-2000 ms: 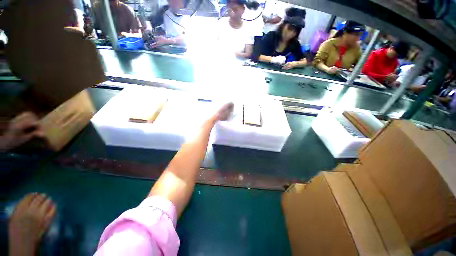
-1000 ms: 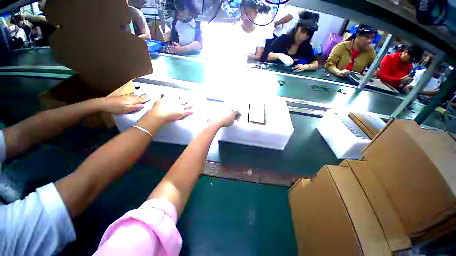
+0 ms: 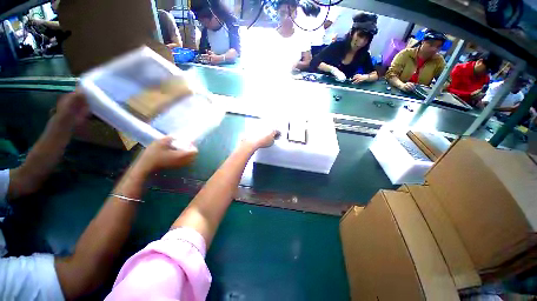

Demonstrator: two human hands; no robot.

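My left hand [image 3: 264, 140], on a bare forearm with a pink sleeve, lies on the left part of a white foam block [image 3: 297, 157] on the green conveyor. Glare blurs the fingers, so whether they grip the foam cannot be told. A small tan box [image 3: 297, 133] sits on top of this block, just right of the hand. My right hand is not in view. At the left, another person's two hands hold a second foam block [image 3: 209, 120] tilted above the conveyor. It has a tan box [image 3: 158, 100] in its recess.
A third foam block [image 3: 395, 157] is on the conveyor at the right. Brown cartons [image 3: 383, 247] stand stacked at the near right. A large carton with raised flaps [image 3: 106, 29] is at the upper left. People sit across the line. A shelf hangs over the top right.
The other person's hands have come in from the left and lifted the left foam block off the conveyor, tilting it leftward. My left hand has stayed on its block.
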